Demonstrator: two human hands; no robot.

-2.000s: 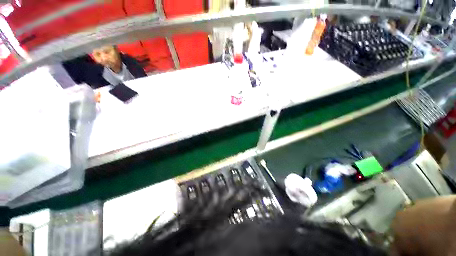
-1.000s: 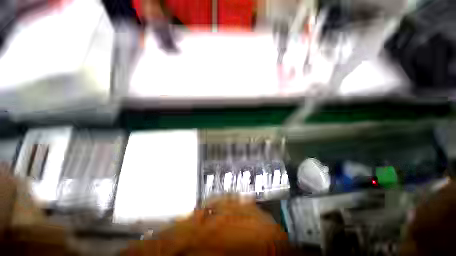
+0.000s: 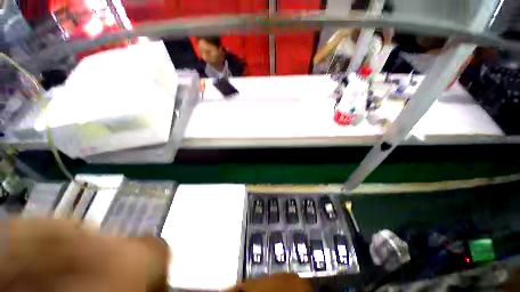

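A clear-grey blister tray [image 3: 303, 226] lies at the lower centre. Its two rows of pockets hold several black handheld devices [image 3: 301, 247] with pale windows. A large, blurred, skin-coloured shape at the lower left looks like my left hand or forearm [image 3: 85, 256]; its fingers cannot be made out. Another skin-coloured piece [image 3: 273, 283] shows at the bottom edge, just below the tray. It is cut off, and I cannot tell whether it is my right hand. No held object is visible.
A white sheet [image 3: 205, 234] lies left of the tray, with clear trays [image 3: 137, 208] beyond. A crumpled-looking white object [image 3: 389, 250], a thin rod [image 3: 351, 214] and a green box [image 3: 482, 250] are at the right. A person sits across the white shelf [image 3: 273, 108].
The view has shifted, and the tray is sharper and less covered. The dark hair at the bottom and the skin-coloured shape at the right edge are gone. The left shape looms larger.
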